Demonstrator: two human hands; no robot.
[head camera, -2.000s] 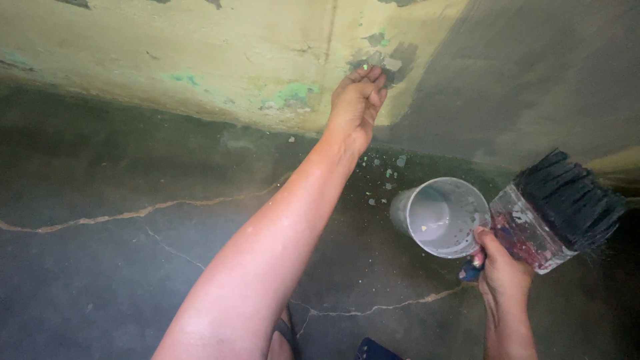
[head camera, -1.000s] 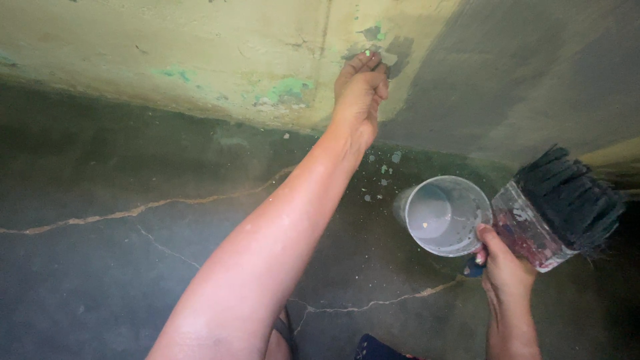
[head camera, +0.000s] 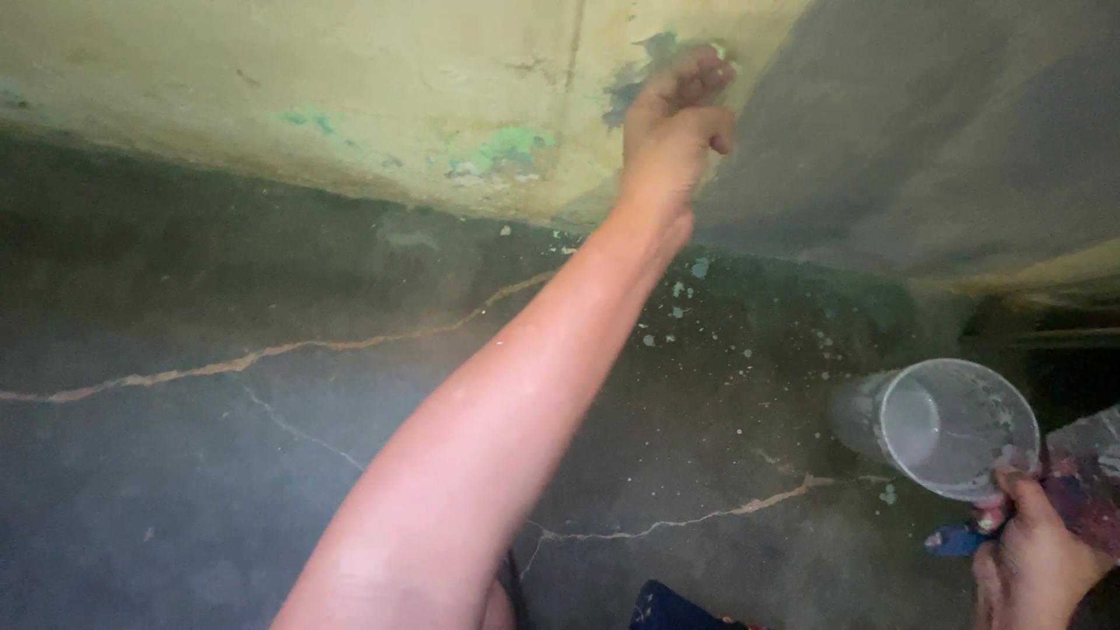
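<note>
My left hand (head camera: 678, 131) is against the lower part of a pale yellow wall (head camera: 394, 79), over a patch of peeling paint (head camera: 623, 92); its fingers are curled and blurred, and whether they hold anything cannot be told. At the lower right, my right hand (head camera: 1037, 542) grips the rim of a clear plastic cup (head camera: 958, 429), tilted with its mouth toward me. The same hand also holds a wide brush, whose paint-stained ferrule (head camera: 1085, 446) shows at the right edge; its bristles are out of view. A blue handle end (head camera: 955, 540) pokes out beside my fingers.
Paint flakes (head camera: 678, 311) lie on the dark concrete floor (head camera: 219, 472) below the wall. Long cracks (head camera: 254, 359) run across the floor. Green paint remnants (head camera: 507, 150) mark the wall to the left, and grey covers its right part. A dark blue item (head camera: 669, 608) shows at the bottom edge.
My left hand has moved right across the peeling patch, uncovering its left part. The brush's dark bristles, visible earlier, have left the view. My right hand still holds the cup.
</note>
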